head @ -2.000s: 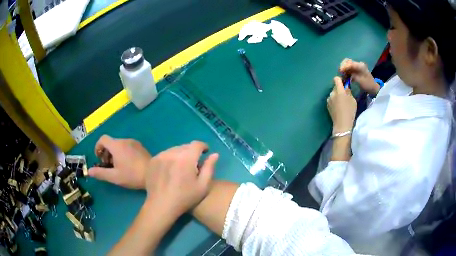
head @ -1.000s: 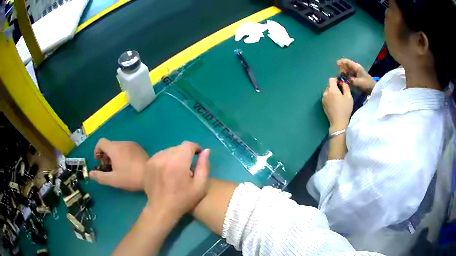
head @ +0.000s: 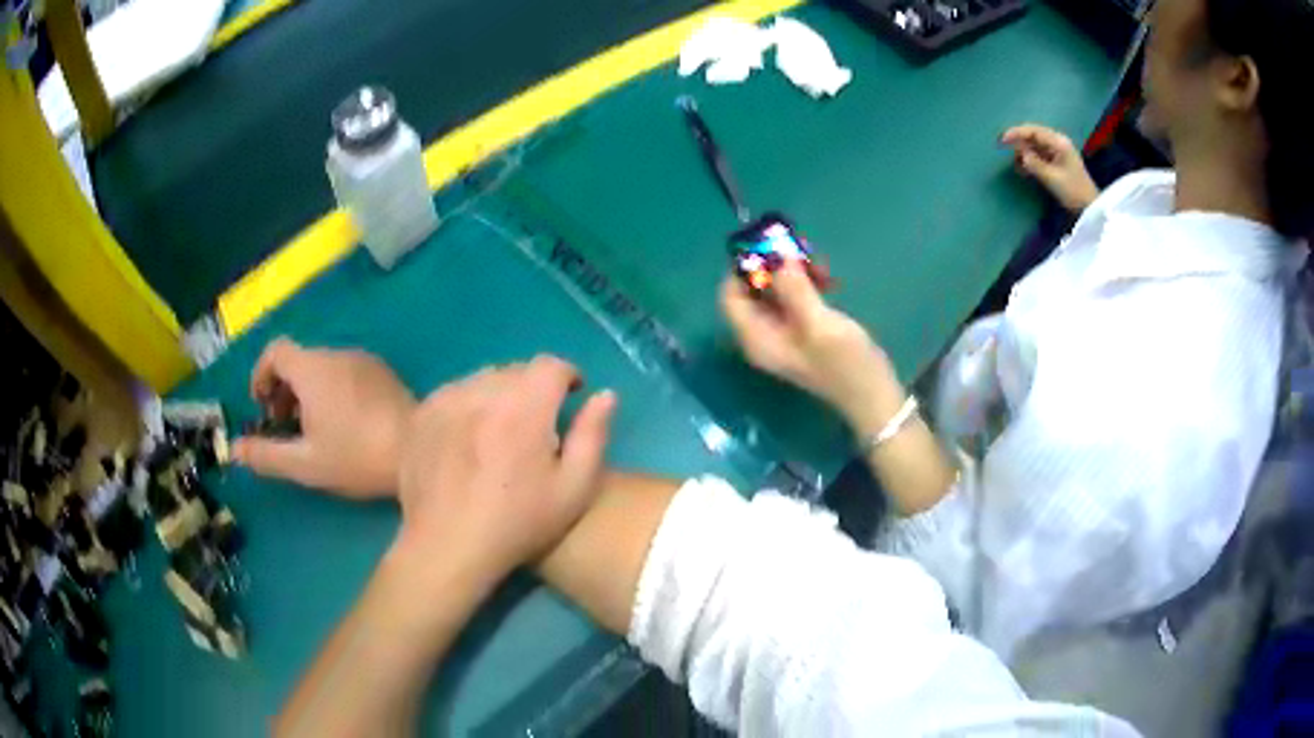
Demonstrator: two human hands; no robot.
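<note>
My right hand (head: pixel 339 421) reaches from the white sleeve to the left, next to the heap of binder clips (head: pixel 188 526). Its thumb and fingers are curled around a small dark thing (head: pixel 274 428), mostly hidden, which I cannot identify. My left hand (head: pixel 497 454) lies across my right wrist, with its thumb apart and nothing visible in it. A coworker's hand (head: pixel 800 325) holds out a small display unit (head: pixel 768 252), lit with coloured icons, above the green mat.
A white dispenser bottle (head: pixel 382 188) stands by the yellow line (head: pixel 577 101). Dark tweezers (head: pixel 713 159), white wipes (head: pixel 764 55) and a black parts tray (head: pixel 937 18) lie beyond. Clear printed tape (head: pixel 598 296) crosses the mat. A yellow post (head: pixel 87 231) stands left; a coworker (head: pixel 1138 389) sits right.
The coworker's near hand has moved left and forward with the now lit unit; their other hand is apart from it. The view has shifted slightly. My hands keep their crossed pose.
</note>
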